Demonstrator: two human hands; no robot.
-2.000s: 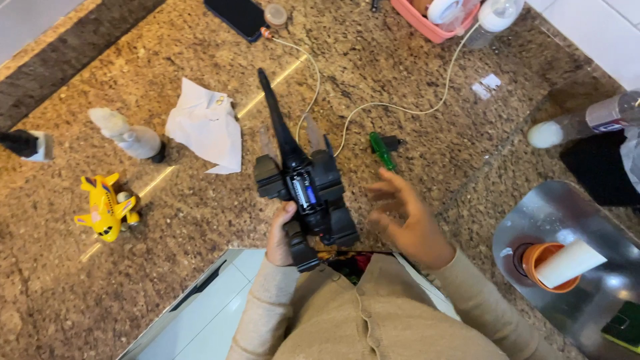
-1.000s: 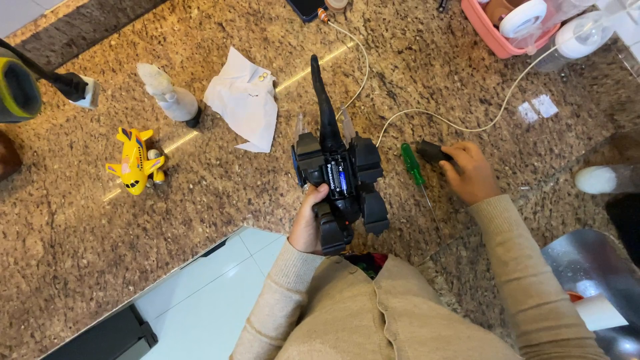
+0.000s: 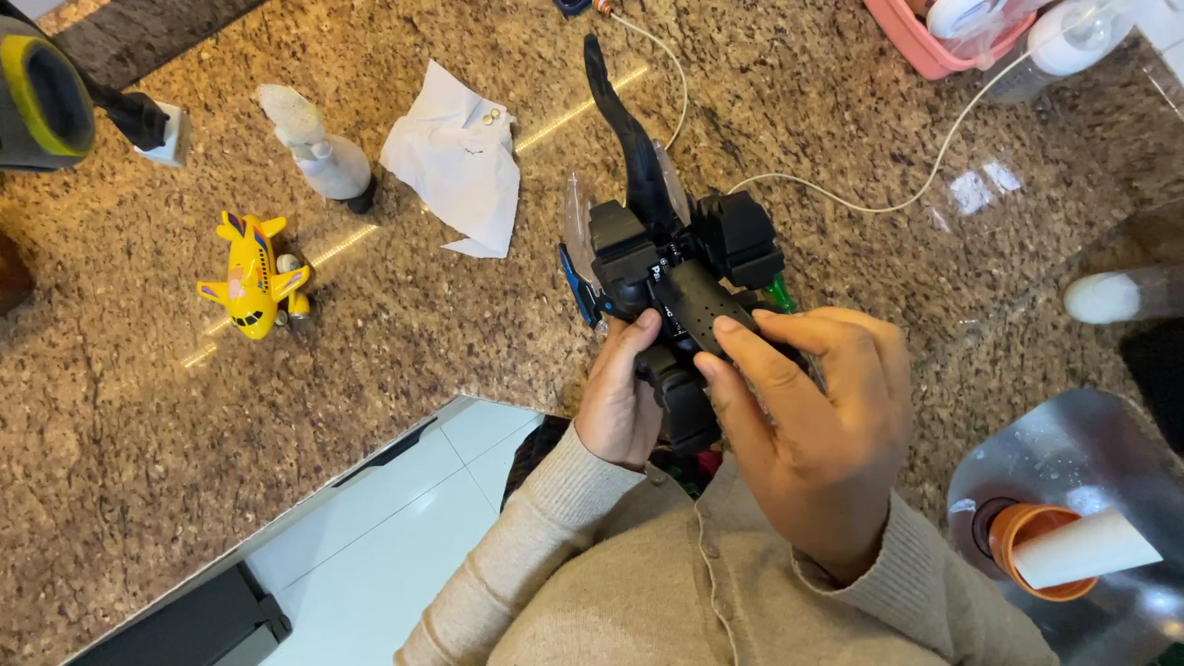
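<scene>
My left hand (image 3: 622,398) holds a black plastic toy with a long tail (image 3: 638,171), its underside facing up. Between the fingertips of my right hand (image 3: 814,416) is a dark battery cover with small holes (image 3: 705,303), lying over the toy's battery bay. Behind the toy, the green handle of a screwdriver (image 3: 780,294) partly shows; the rest of the tool is hidden. A crumpled white paper (image 3: 453,157) with small round metal pieces (image 3: 490,117) on it lies to the left, beyond the toy.
A yellow toy airplane (image 3: 250,277) and a whitish bottle-like object (image 3: 324,153) stand at left on the granite counter. A white cable (image 3: 869,208) runs toward a pink basin (image 3: 925,55). At right, an orange cup (image 3: 1041,550) is by the metal sink. The counter's edge (image 3: 305,504) is near my left arm.
My right hand has moved from the counter beside the screwdriver to the toy, bringing the dark cover. The batteries seen earlier are now covered. My left hand still holds the toy.
</scene>
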